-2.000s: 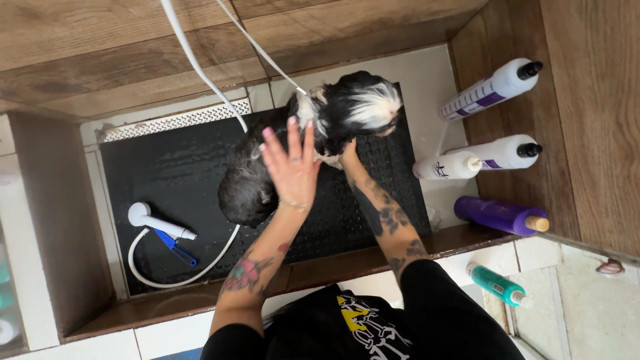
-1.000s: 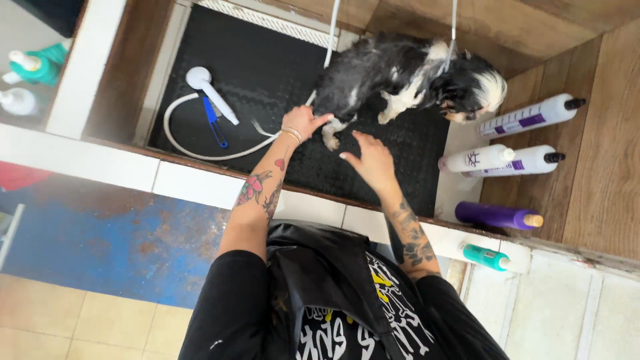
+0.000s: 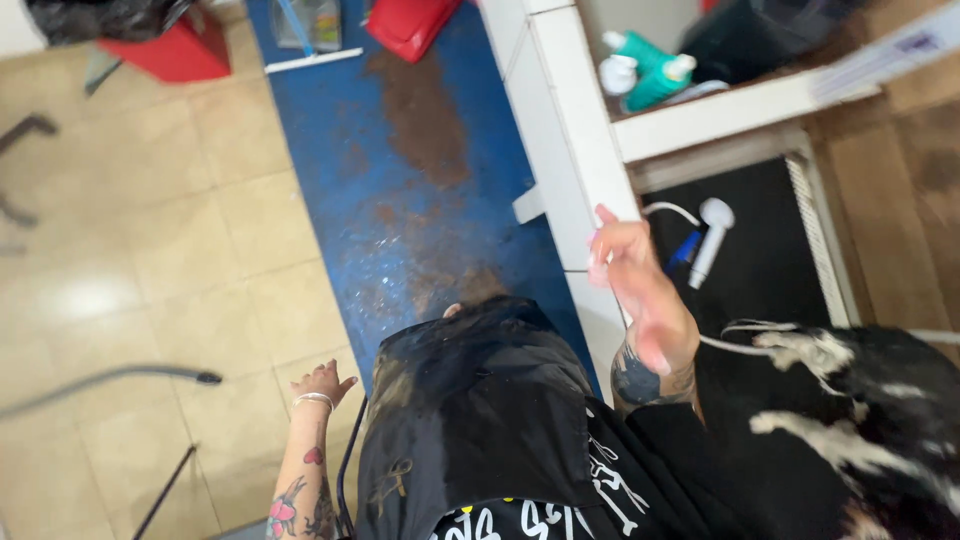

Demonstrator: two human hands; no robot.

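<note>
My left hand point(image 3: 322, 384), with a bracelet at the wrist, is held out over the tiled floor, fingers apart and holding nothing. My right hand point(image 3: 637, 277) is blurred, raised beside the white tiled edge of the wash tub, its fingers partly bent and nothing seen in it. A wet black and white dog point(image 3: 892, 405) is at the lower right on the black rubber mat point(image 3: 757, 247), apart from both hands. On the mat lie a white shower head point(image 3: 712, 240) and a blue-handled tool point(image 3: 683, 251) beside it.
Teal pump bottles point(image 3: 656, 82) stand in a compartment above the tub. A blue mat point(image 3: 375, 225) with brown stains runs along the tub's tiled wall point(image 3: 555, 142). A red bin point(image 3: 180, 52), a squeegee point(image 3: 315, 60) and a grey hose point(image 3: 127, 373) are farther off.
The view has swung strongly away from the tub to the floor. Both hands have come off the dog; my left hand has moved out of the tub. The dog stays on the black mat.
</note>
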